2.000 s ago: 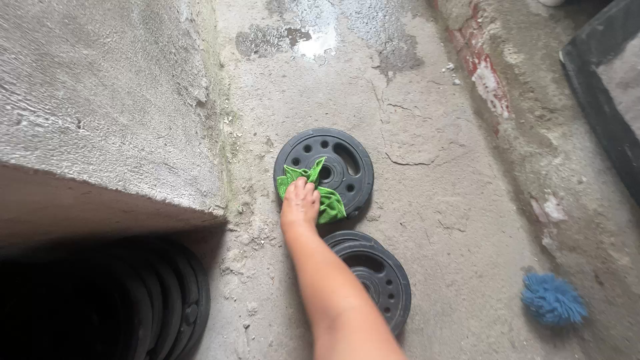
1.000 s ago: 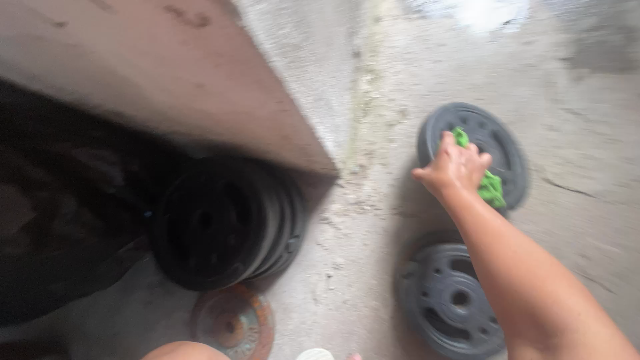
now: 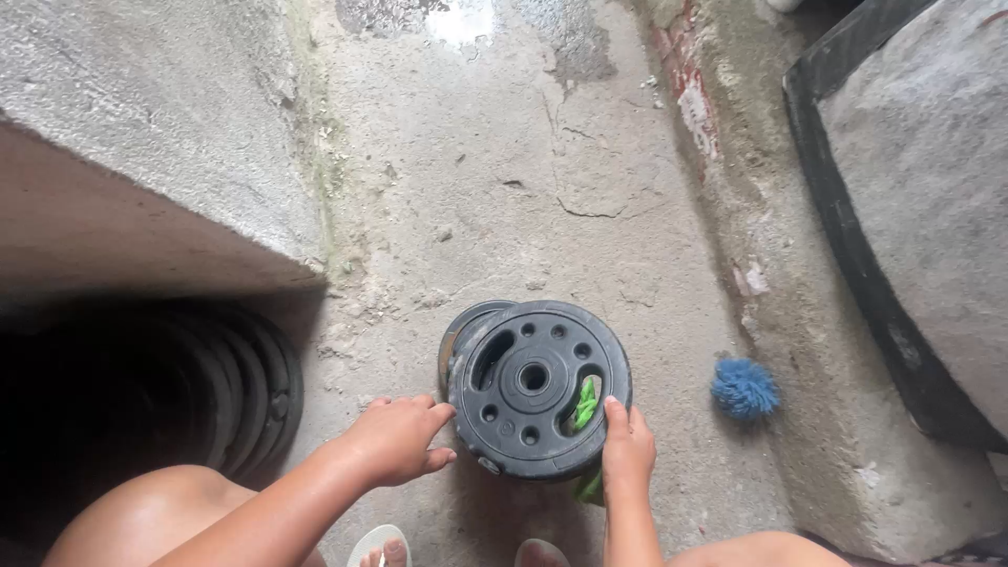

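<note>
A black weight plate with round holes and curved slots is raised over the concrete floor, in front of my feet. My right hand grips its right edge, with a green cloth behind the plate, showing through a slot and below the rim. At the plate's lower left is my left hand, thumb and fingers apart; whether its fingertips touch the rim is hard to tell. Another dark plate shows partly behind the first one, at its upper left.
Several black weight plates stand in the shadow at the left, below a concrete block's corner. A blue shaggy ball-like thing lies on the floor at the right, near a low concrete ledge. A black-framed object leans at the far right.
The plate that lay on the floor under my hand and the green cloth is now held up nearer to me, over the other plates. My left hand has come into view beside it.
</note>
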